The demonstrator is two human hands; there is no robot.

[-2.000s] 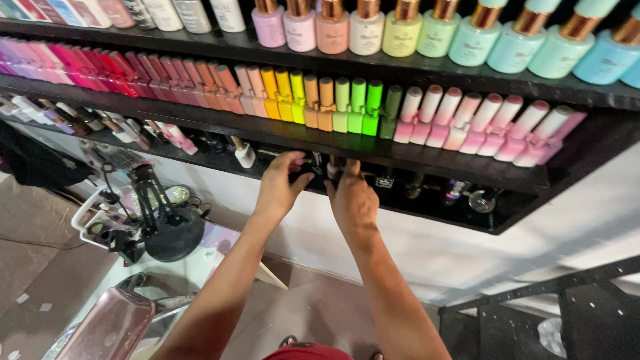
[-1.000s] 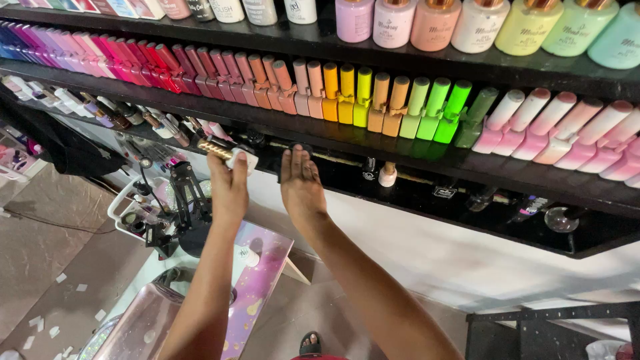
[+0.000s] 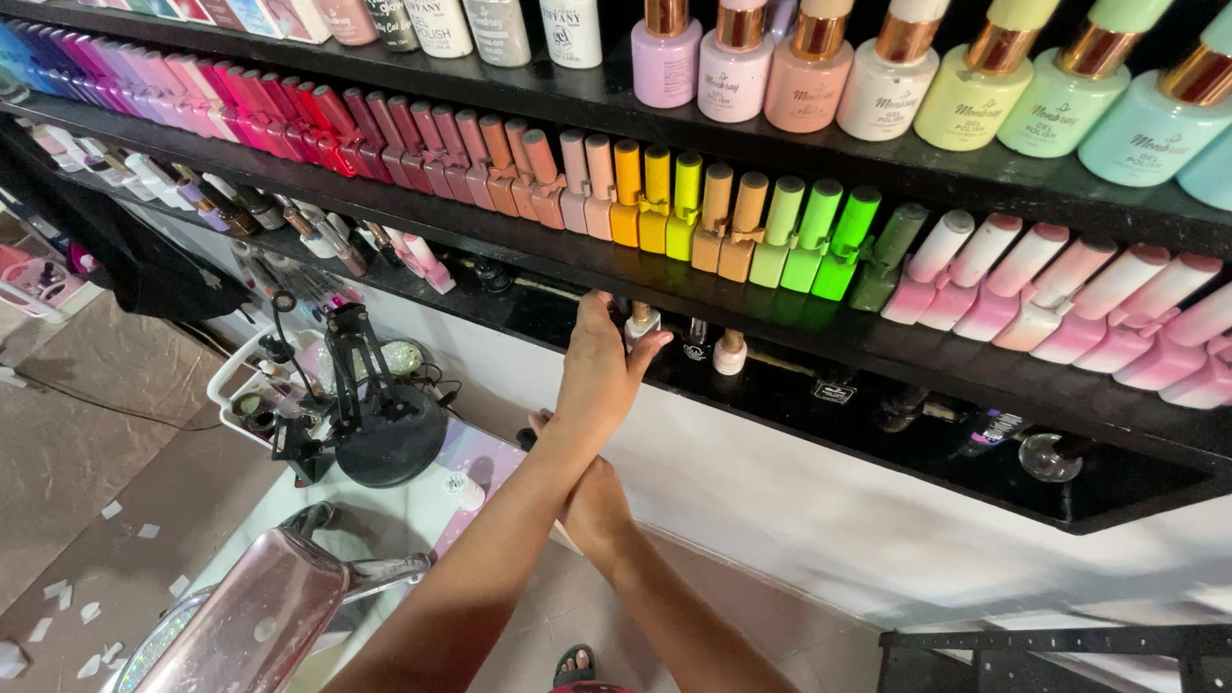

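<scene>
My left hand reaches to the lowest black shelf, its thumb and fingers around a white bottle with a gold-toned cap. To its right stand a small dark bottle and a pale pink nail polish bottle. My right hand is lower, crossed beneath my left forearm, which hides part of it. A small dark object shows at its fingertips; what it is cannot be told. Above, the middle shelf bears a long row of polish bottles ordered by colour.
Larger gel polish bottles line the top shelf. Below left are a table with a black lamp, a white basket, a white bottle and a shiny pink chair back. A clear round object sits at the lowest shelf's right end.
My left hand has moved right along the lowest shelf, to beside the pale pink bottle. My right hand has gone down from the shelf and under the left forearm.
</scene>
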